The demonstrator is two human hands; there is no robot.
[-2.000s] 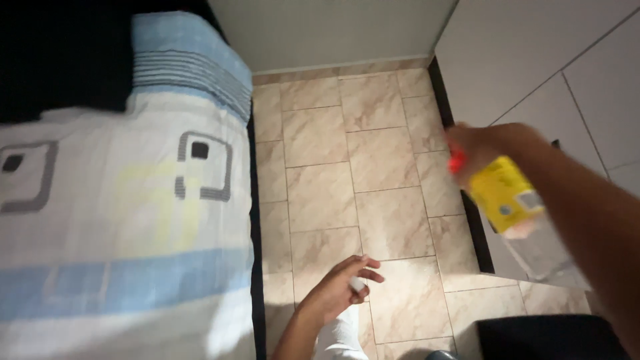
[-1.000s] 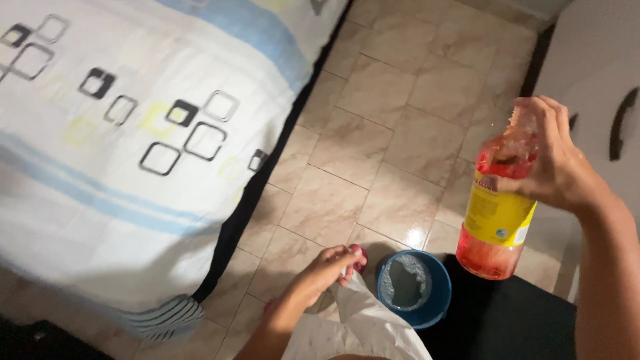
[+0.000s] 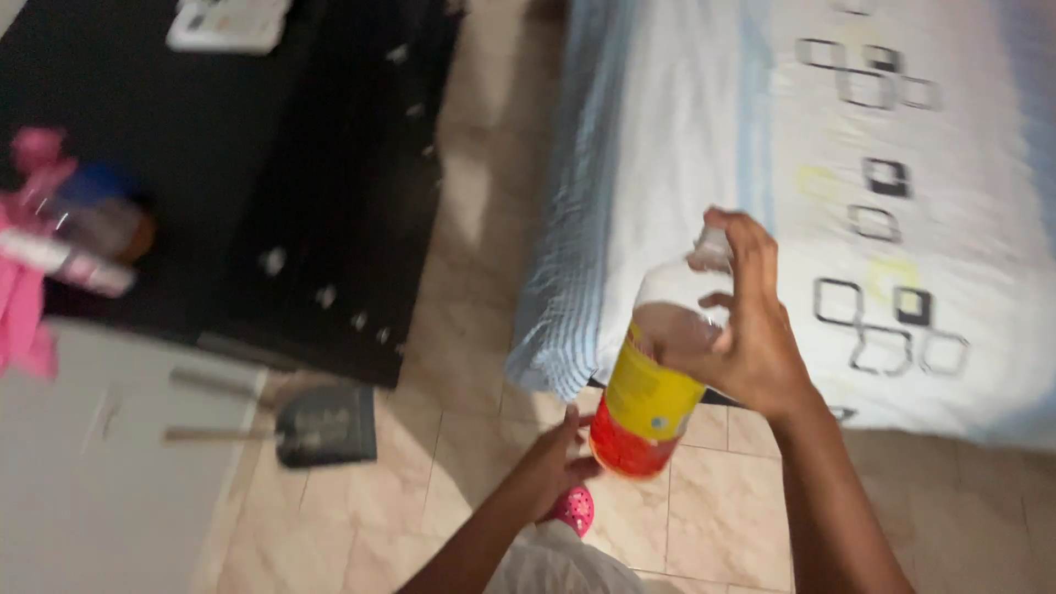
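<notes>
My right hand (image 3: 747, 322) grips the neck and shoulder of a clear plastic bottle (image 3: 652, 388) with a yellow label and red liquid inside. The bottle is slightly tilted, its base toward the lower left. My left hand (image 3: 557, 470) is beside the bottle's base, fingers apart and nothing seen in it; whether a fingertip touches the bottle I cannot tell. Under my left hand a pink clog (image 3: 576, 510) shows on the tiled floor (image 3: 726, 511).
A bed with a patterned sheet (image 3: 742, 124) lies at the right. At the left stands a black-topped piece of furniture (image 3: 330, 190) with pink items (image 3: 37, 247) and a white object (image 3: 227, 25). A dark dustpan (image 3: 326, 425) is on the floor beside it.
The view has swung round to the black furniture and dustpan. My right hand still holds the bottle. The blue bucket seen one second ago is out of view.
</notes>
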